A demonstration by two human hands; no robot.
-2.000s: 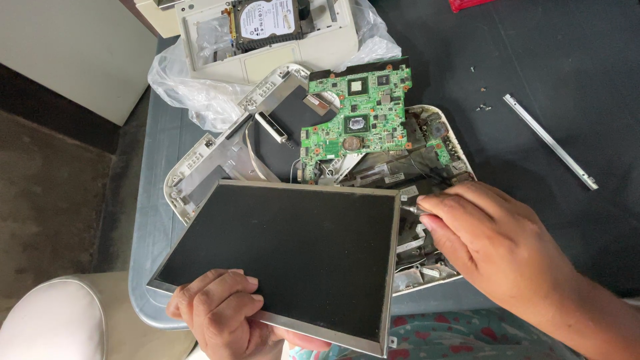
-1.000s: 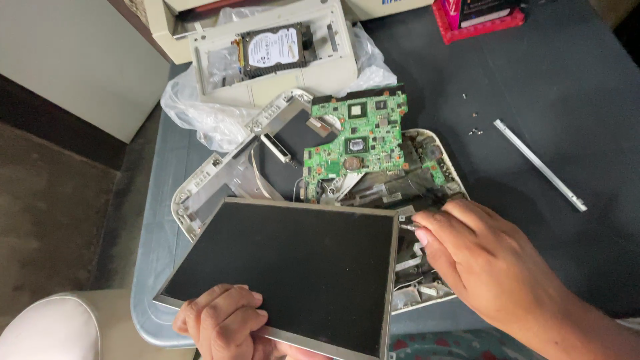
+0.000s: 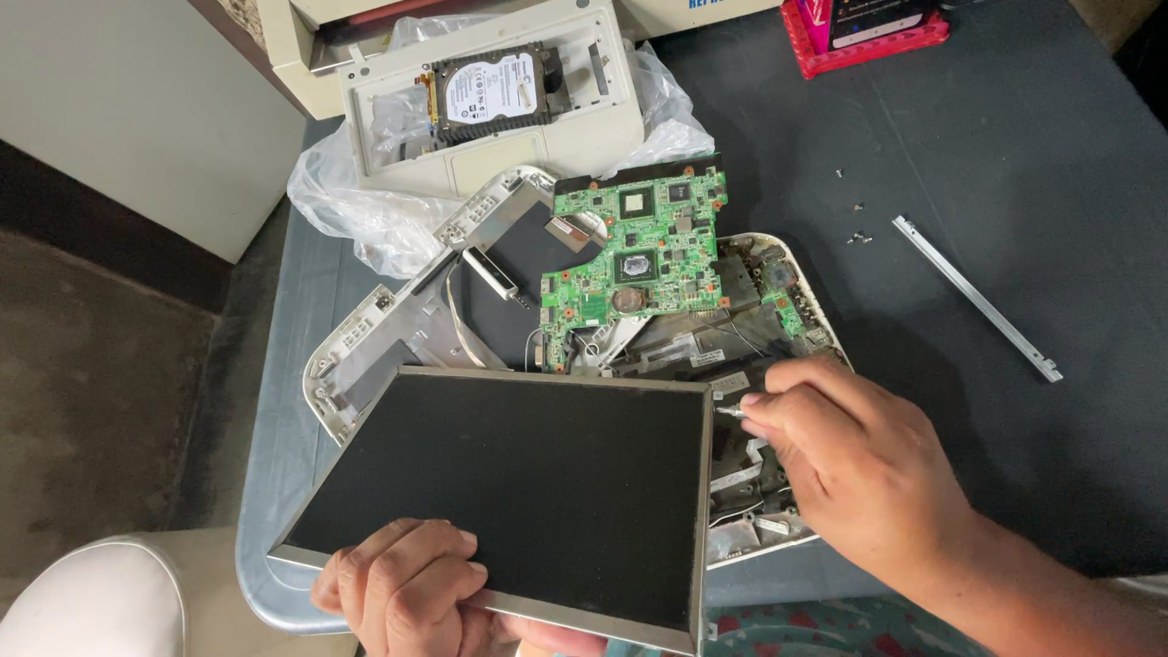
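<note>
My left hand grips the lower edge of a laptop LCD panel with a thin metal frame, tilted above the opened casing. In my right hand, between thumb and fingertips, is a small screwdriver whose tip is at the panel's right edge; most of its handle is hidden. Behind the panel, a green circuit board with a round coin cell lies over the laptop base and the lid shell. A slim metal bracket and several small screws lie on the table to the right.
A hard drive sits in an open off-white plastic housing at the back, on a crumpled clear plastic bag. A red tray with a boxed item stands at the back right. The rounded table edge is at the left.
The view has shifted a little, with more of the table's back showing. Both hands keep their holds, and the screwdriver stays at the panel's right edge.
</note>
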